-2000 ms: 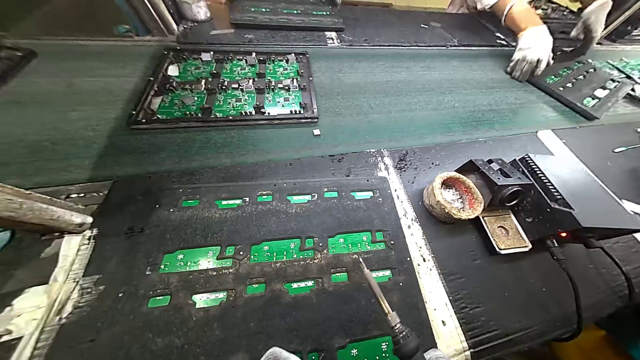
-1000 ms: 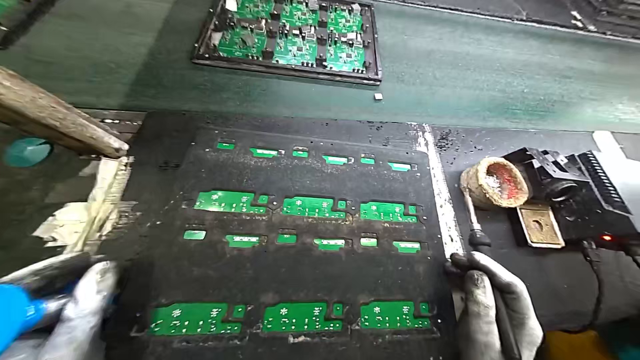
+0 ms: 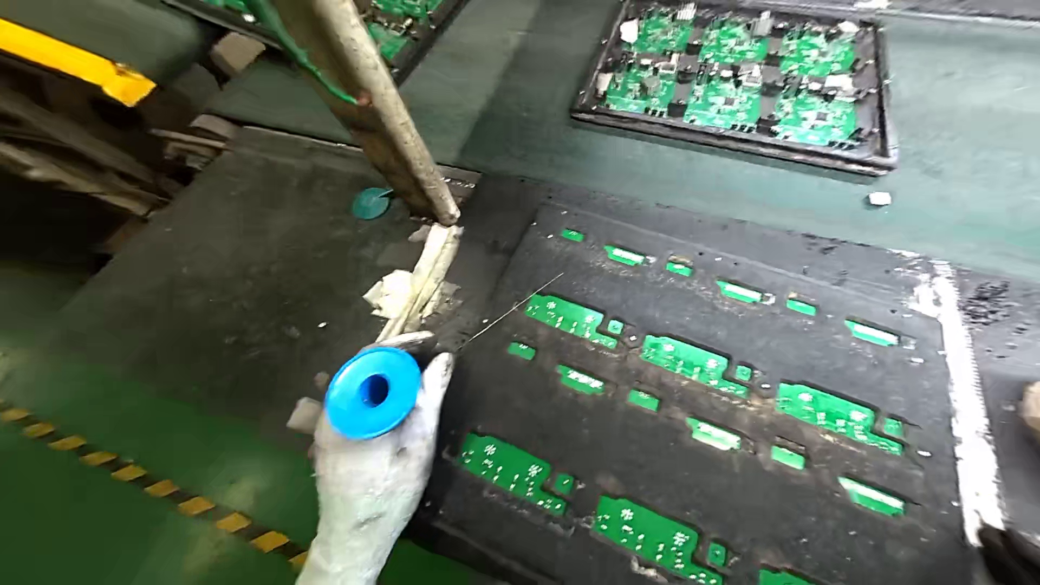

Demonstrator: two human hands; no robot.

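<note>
My left hand, in a whitish glove, is closed around a blue spool of thin wire at the left edge of a black fixture panel. From the glove a fine strand of wire reaches up and right over the panel. Green circuit boards of large and small shapes sit in rows in the panel's cutouts. At the lower right edge only a dark, blurred bit shows, perhaps part of my right hand or its tool; what it holds is hidden.
A black tray of populated green boards lies on the green conveyor belt, with a small white piece near it. A worn pole slants down to the table by some tape. Striped floor tape runs at lower left.
The view has swung left. The soldering station and its cup, seen at the right before, have left the view. My left hand with the blue spool now shows fully beside the panel.
</note>
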